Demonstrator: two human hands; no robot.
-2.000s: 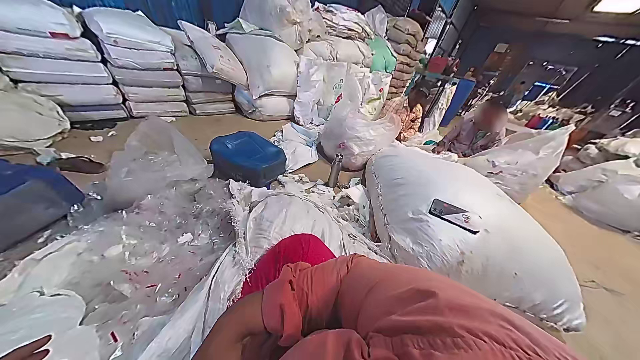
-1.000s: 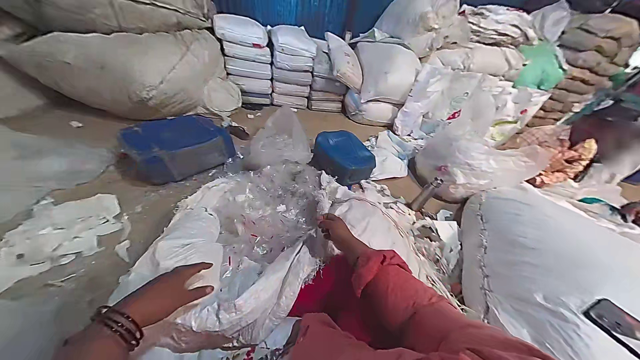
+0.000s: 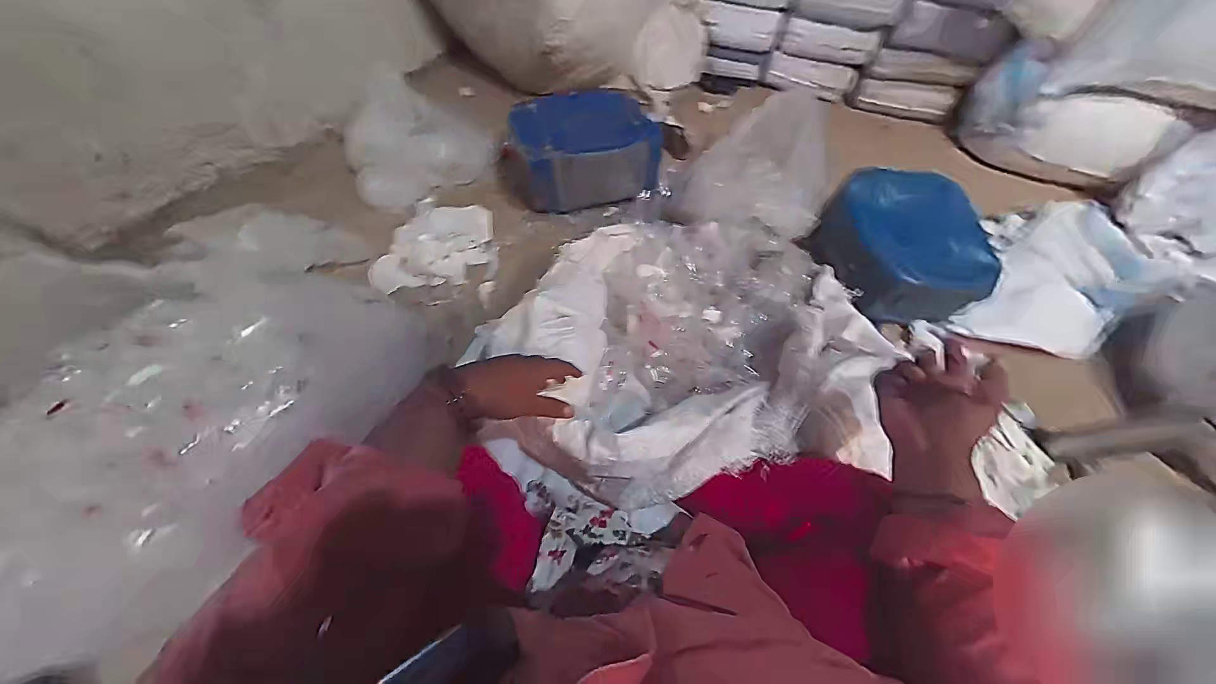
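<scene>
An open white woven sack (image 3: 665, 442) lies before my knees, its mouth full of clear plastic film scraps (image 3: 698, 304). My left hand (image 3: 518, 388) rests at the sack's left rim with its fingers spread toward the scraps; whether it pinches the cloth is unclear. On the right rim is my right hand (image 3: 940, 399), its fingers bent over the edge of the white cloth. Another large heap of clear plastic film (image 3: 209, 418) spreads along the left side. A piece of floral-printed material (image 3: 594, 527) shows between my knees.
Two blue plastic containers, one (image 3: 584, 152) behind the sack and one (image 3: 912, 242) behind my right hand, stand on the floor. White scraps (image 3: 437, 249) lie left of them. Stacked sacks (image 3: 826, 47) and large filled bags (image 3: 570, 38) line the back. A white sheet (image 3: 1054, 280) lies at right.
My left hand has come to the sack's left rim. My right hand has moved from the sack's mouth out to its right edge. The view has tilted down and turned left.
</scene>
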